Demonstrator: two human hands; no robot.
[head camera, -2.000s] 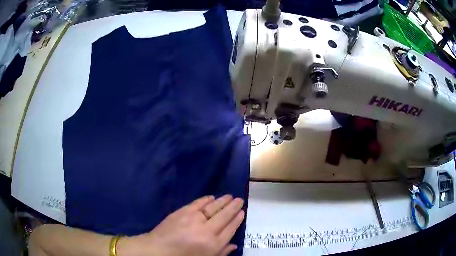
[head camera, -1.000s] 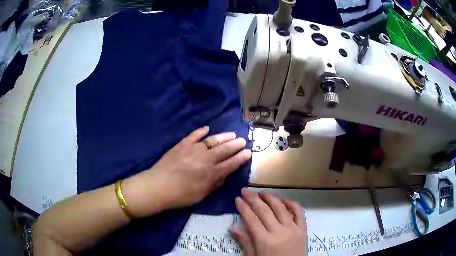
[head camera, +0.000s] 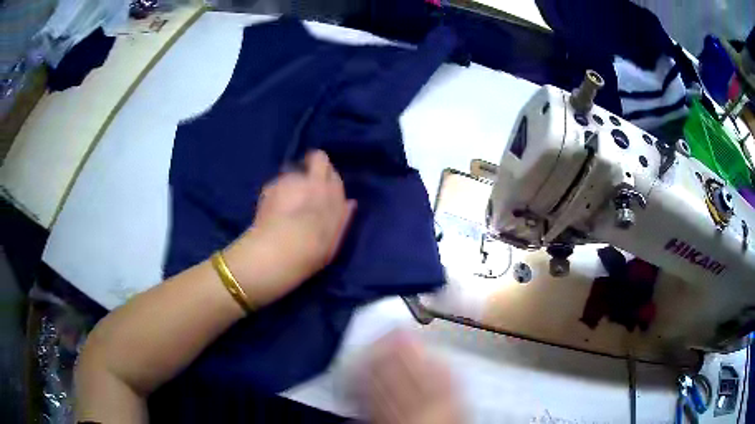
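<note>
The navy garment panel (head camera: 223, 166) lies on the white table, left of the sewing machine (head camera: 563, 166). Its right corner is beside the needle plate (head camera: 494, 258) and apart from the presser foot area. My left hand (head camera: 305, 215), with a gold bangle at the wrist, is on the middle of the panel with fingers bent and blurred; whether it pinches the cloth cannot be told. My right hand (head camera: 406, 377) is strongly blurred at the bottom, just below the panel's lower right edge, over the table, with no cloth visible in it.
Blue-handled scissors (head camera: 691, 397) and a thin dark rod (head camera: 632, 389) lie at the lower right. A dark red and black scrap bundle (head camera: 621, 290) is under the machine arm. A green basket (head camera: 714, 141) and striped cloth (head camera: 650, 87) are at the back right. A pale board (head camera: 99, 108) is at left.
The panel's right edge has come away from the needle area to the left. My left hand has moved up and its fingers have bent. My right hand is now blurred. The view has shifted.
</note>
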